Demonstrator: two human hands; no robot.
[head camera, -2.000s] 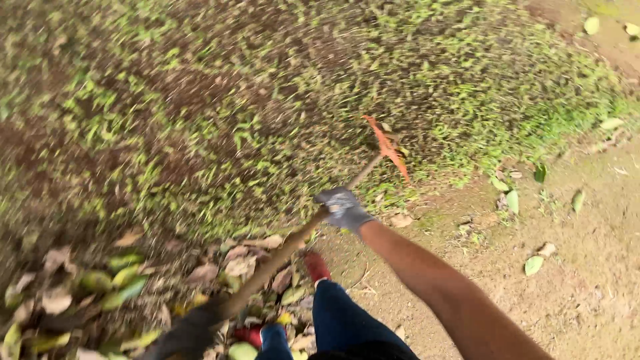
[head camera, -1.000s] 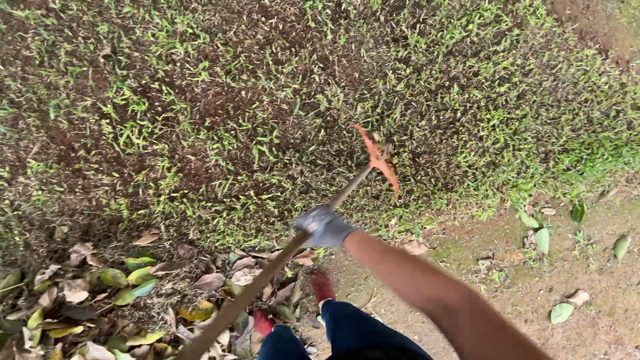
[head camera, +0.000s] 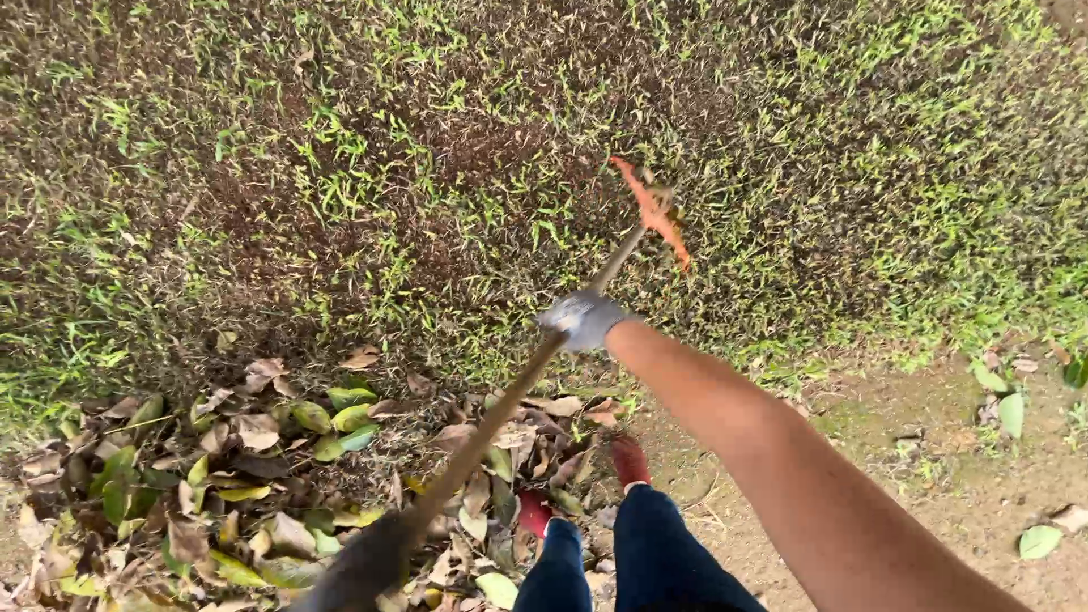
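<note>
My right hand (head camera: 581, 320), in a grey work glove, grips the wooden handle (head camera: 476, 450) of a long tool partway along its length. The handle slants from the lower left up to an orange rake head (head camera: 650, 208), seen nearly edge-on over the grass, with what looks like leaf litter caught on it. At the lower left my left hand (head camera: 365, 565), in a dark glove and blurred, is closed around the handle nearer its rear end.
A heap of dry and green leaves (head camera: 255, 484) lies left of my red shoes (head camera: 630, 461). Patchy grass (head camera: 425, 170) spreads ahead. Bare soil (head camera: 901, 476) with a few scattered leaves lies to the right.
The leaf heap takes up more of the view than before as the view shifts. Both hands are on the handle, and the orange head stays out ahead over the grass.
</note>
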